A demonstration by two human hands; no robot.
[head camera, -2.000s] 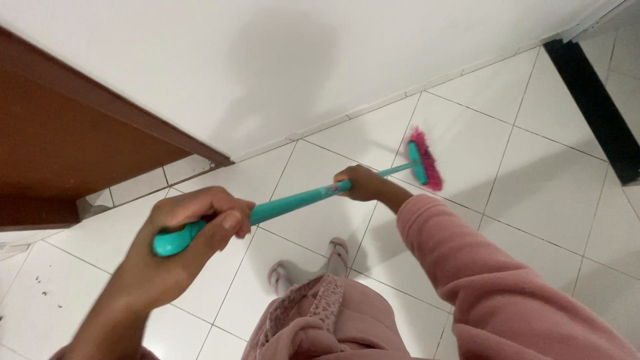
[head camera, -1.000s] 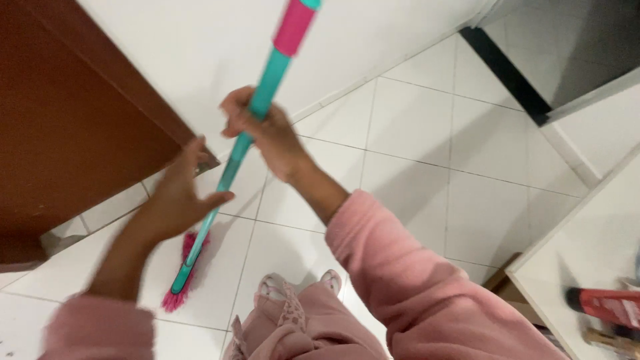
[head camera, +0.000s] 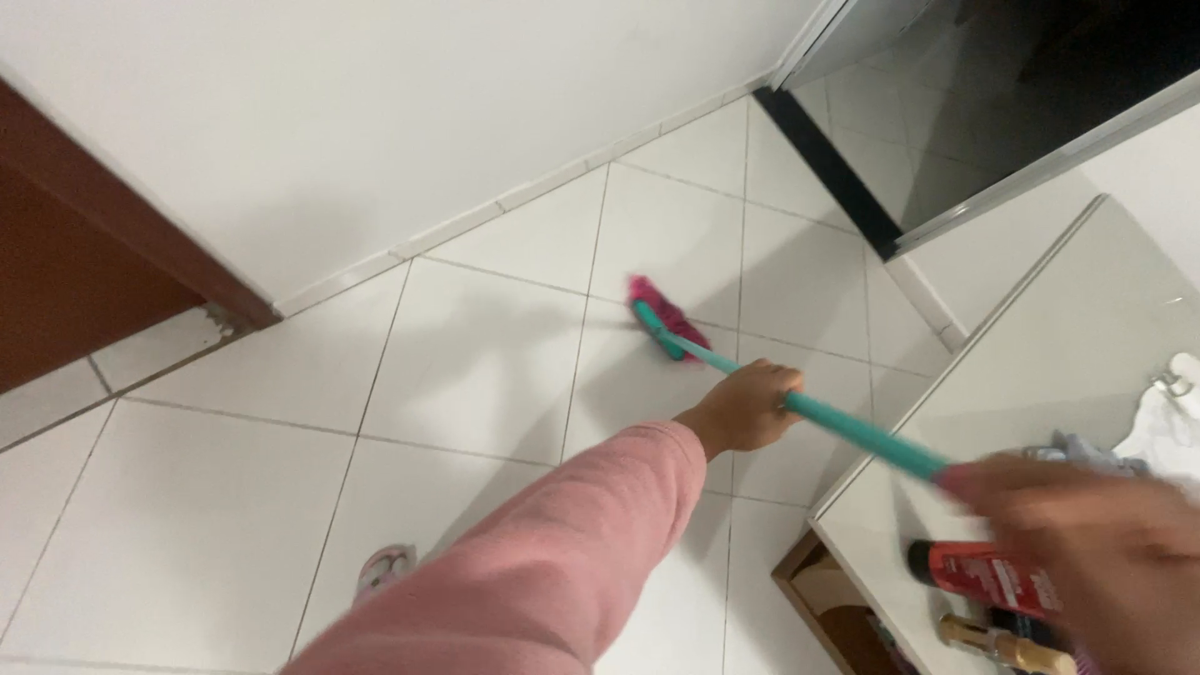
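A broom with a teal handle [head camera: 862,433] and a teal head [head camera: 659,330] with pink bristles slants over the white tiled floor. The bristles are on the floor in mid view, slightly blurred. My left hand [head camera: 750,405], in a pink sleeve, is closed around the lower part of the handle. At the right edge, my right hand [head camera: 1106,539] is blurred and wraps the pink upper part of the handle; the handle's far end is hidden behind it.
A pale tabletop [head camera: 994,375] at right bears a red tube [head camera: 984,572], a gold-coloured bottle [head camera: 1003,645] and white cloth [head camera: 1167,422]. A brown door [head camera: 84,244] is at left, a black threshold strip [head camera: 825,169] at upper right. A slippered foot [head camera: 382,567] is below.
The hands have traded places on the handle: my left hand, earlier at its top end, now holds it lower down. The broom head has swung from lower left to mid view since one second ago.
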